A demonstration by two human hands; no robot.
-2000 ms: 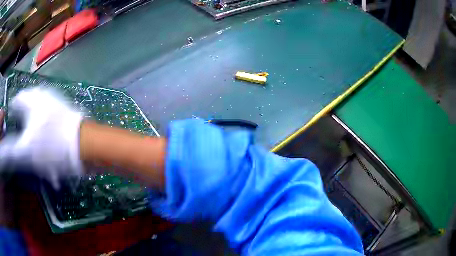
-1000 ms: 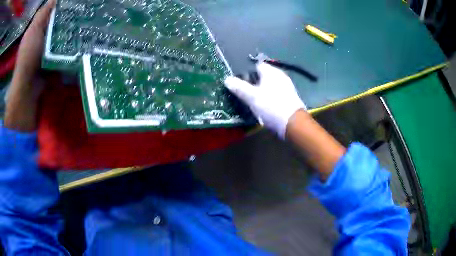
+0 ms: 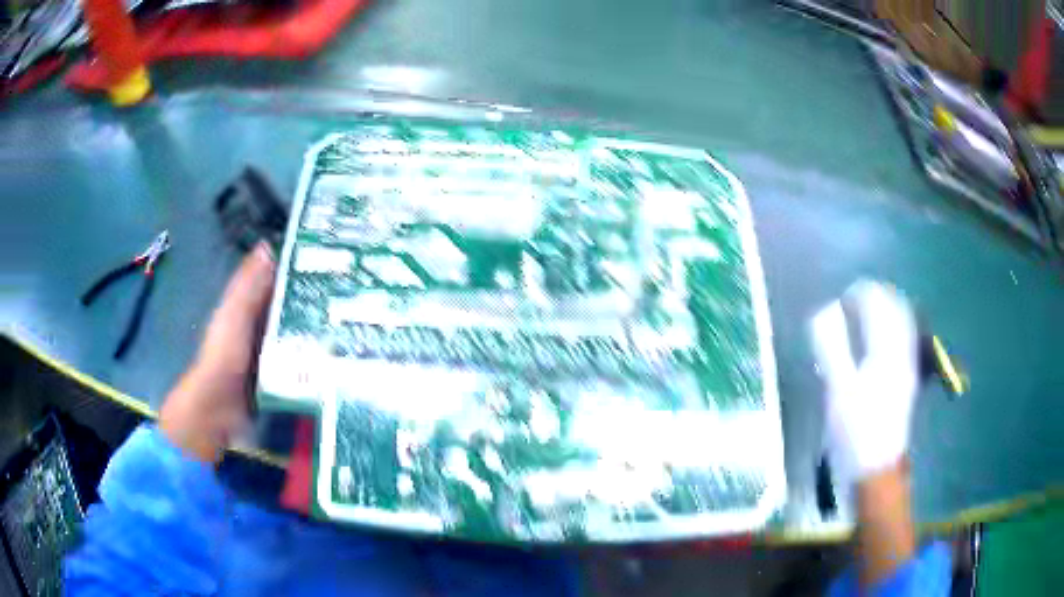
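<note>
A large green circuit board (image 3: pixel 502 338) with a white border and stepped lower-left corner lies in front of me, blurred and glaring. My bare left hand (image 3: pixel 222 356) is closed around its left edge. My right hand (image 3: pixel 869 367), in a white glove, is off the board's right side over the bench, with something dark beside its fingers; its grip is blurred. Open cutters (image 3: pixel 142 280) with dark handles lie at left. A dark handle (image 3: pixel 826 484) shows between the board and my right wrist.
A black object (image 3: pixel 251 210) lies by the board's upper left. A yellow tool (image 3: pixel 947 364) lies right of my glove. Red supports (image 3: pixel 245 33) stand at the far left; more boards (image 3: pixel 968 140) are at the far right. The green bench has a yellow front edge (image 3: pixel 70 367).
The view has swung left and the board now appears centred and level. My right hand has moved away from the board's right edge. My left hand remains at its left edge.
</note>
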